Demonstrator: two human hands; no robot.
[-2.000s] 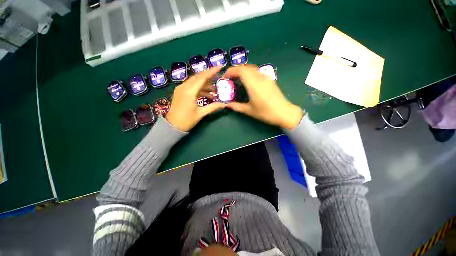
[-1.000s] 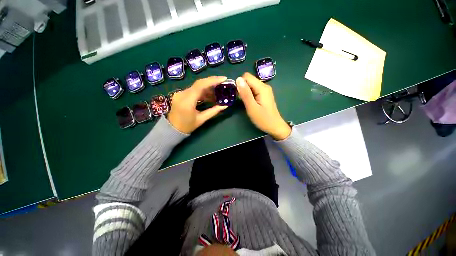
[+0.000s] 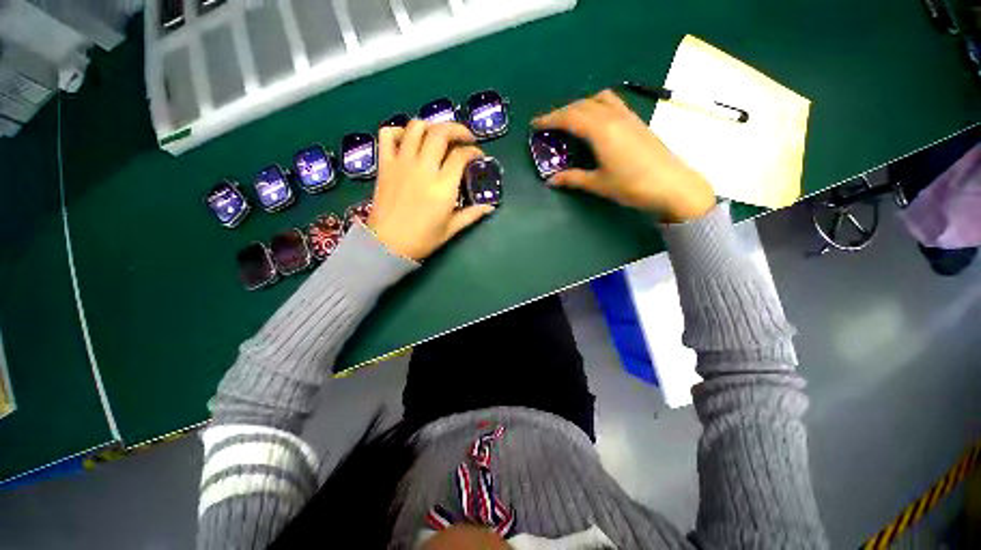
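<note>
My left hand [image 3: 422,185] is over the right end of the near row, with thumb and fingers around a smartwatch unit [image 3: 485,182] with a mostly dark screen. My right hand [image 3: 619,153] grips another smartwatch unit [image 3: 550,154] with a dim purple screen, to the right of the rows. Several units with lit purple screens stand in the far row, such as the one at its right end [image 3: 487,114]. The near row has dark and reddish screens, like this reddish unit [image 3: 326,235]; my left hand hides part of both rows.
A white watch tray [image 3: 312,48] lies at the back left. A pale yellow note paper [image 3: 742,129] with a black-and-white pen [image 3: 688,102] across it lies at the right. The green bench edge runs in front of my body. Pink cloth [image 3: 947,215] shows at the far right.
The unit held between both hands is now at my left hand, lower right of the far row. My right hand has moved right and taken hold of the separate unit there.
</note>
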